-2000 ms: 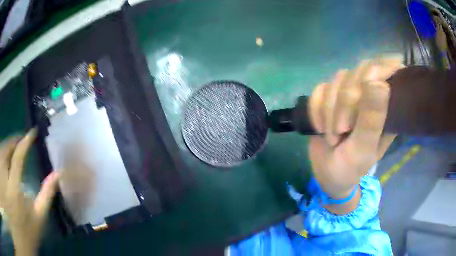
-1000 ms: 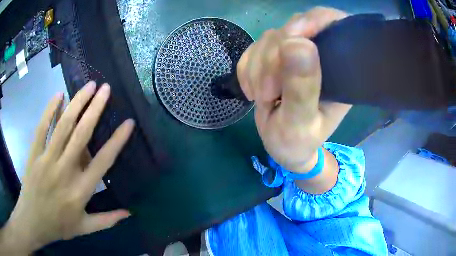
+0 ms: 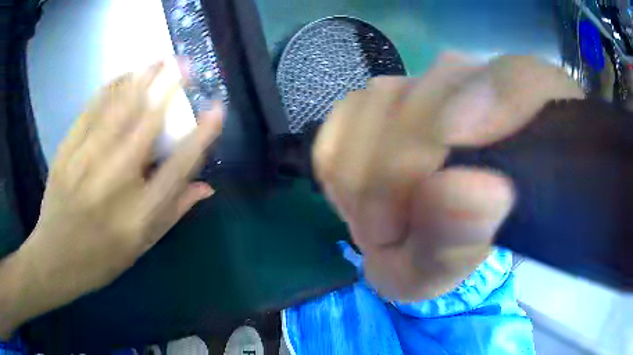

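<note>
A flat device unit with a large silver-white area (image 3: 76, 62) lies in a black tray (image 3: 246, 69) at the upper left. A shiny patterned strip (image 3: 198, 52) runs along its right side. My left hand (image 3: 118, 166) is blurred and lies over the unit's lower part, fingers apart, holding nothing. My right hand (image 3: 416, 180) is closed around a thick dark electric screwdriver (image 3: 569, 173). Its black nose points left, by the tray's right edge; the tip is blurred. The round perforated screw plate (image 3: 323, 66) is behind my right hand, its upper right part dark with screws.
The dark green bench (image 3: 257, 243) lies under the work, its front edge curving below. Light blue cloth (image 3: 347, 326) and shoes (image 3: 243, 341) show at the bottom. A white surface (image 3: 569, 298) is at the lower right. Blue and metallic items (image 3: 591, 48) are at the upper right.
The screwdriver nose has moved left from over the screw plate to beside the tray. My left hand has shifted over the unit. The view has shifted, and more of the unit's silver area shows.
</note>
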